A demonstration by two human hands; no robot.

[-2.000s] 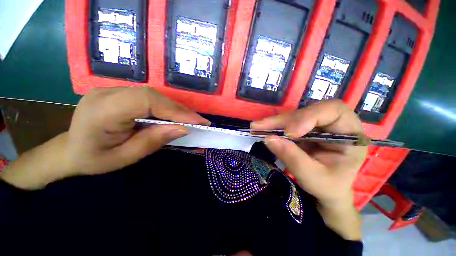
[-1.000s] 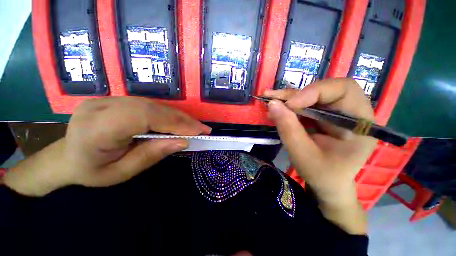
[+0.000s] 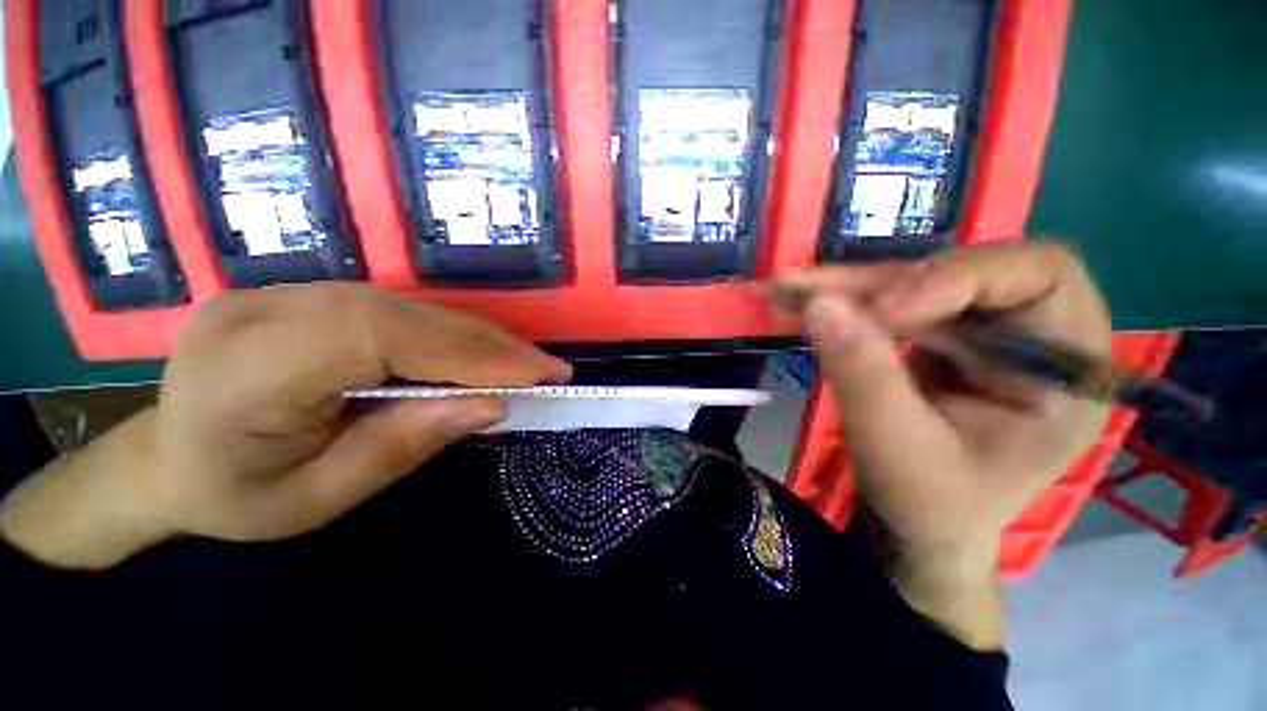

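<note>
My left hand (image 3: pixel 320 403) pinches a folded white label sheet (image 3: pixel 611 410) between thumb and fingers, seen nearly edge-on, with tiny marks along its upper edge. My right hand (image 3: pixel 959 375) holds dark tweezers (image 3: pixel 1021 347) with a yellowish band, blurred; their tip is near the front rim of the tray, apart from the sheet. Whether the tip holds a label cannot be told. The red-orange phone tray (image 3: pixel 667 313) lies beyond my hands. Several open-backed phones (image 3: pixel 479 181) sit in its slots, one per slot, with blue and shiny silver patches.
The tray rests on a dark green bench top (image 3: pixel 1153 181). More red-orange trays (image 3: pixel 1070 486) stand below the bench at the right, beside a red plastic stool (image 3: pixel 1181 500) on the pale floor.
My right hand has drawn the tweezers back from the sheet and moved them right, near the tray's front rim. The tray and phones have shifted left in view. My left hand still holds the sheet.
</note>
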